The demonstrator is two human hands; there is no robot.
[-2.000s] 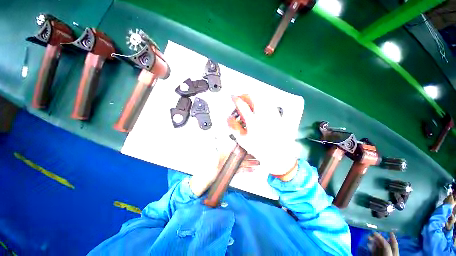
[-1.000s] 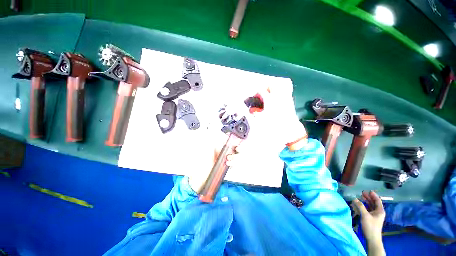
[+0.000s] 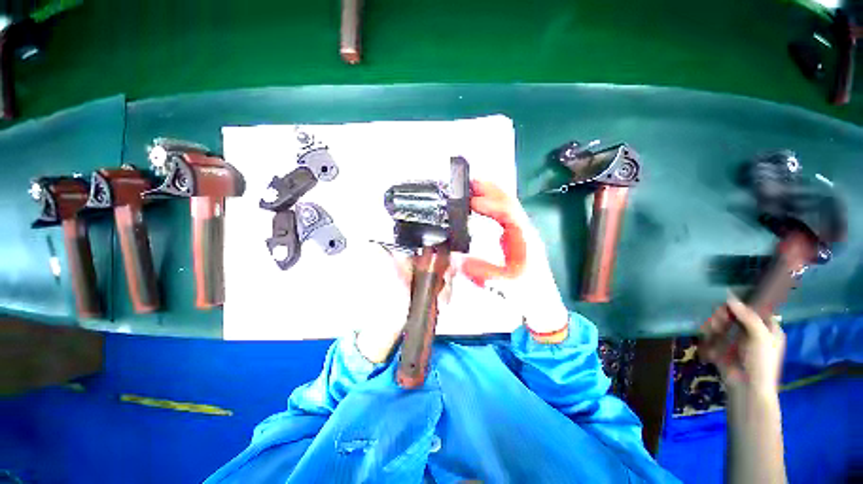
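My left hand (image 3: 382, 301), in a washed-out white glove, holds a reddish-brown handle unit (image 3: 419, 326) by its upper grip. A brush roller (image 3: 416, 204) with a shiny silver strip lies across its head. A dark upright side arm (image 3: 460, 204) stands at the roller's right end. My right hand (image 3: 533, 269), gloved with red-orange fingers, has its upper fingers against this side arm; its thumb is lower and apart. The fingertip contact is partly hidden. Several loose dark end brackets (image 3: 288, 189) lie on the white work sheet (image 3: 364, 135), left of the unit.
Three brown units (image 3: 208, 250) lie left of the sheet, another (image 3: 603, 241) to its right. Another person's hand (image 3: 748, 340) holds a blurred unit (image 3: 783, 269) at far right. The green conveyor (image 3: 237, 47) runs behind, with a handle (image 3: 350, 30) on it. A patterned box (image 3: 698, 378) is below right.
The view has levelled. The side arm in my right hand has come to the roller's end, and the held unit has turned. The other person's hand has taken a unit from the bench at right.
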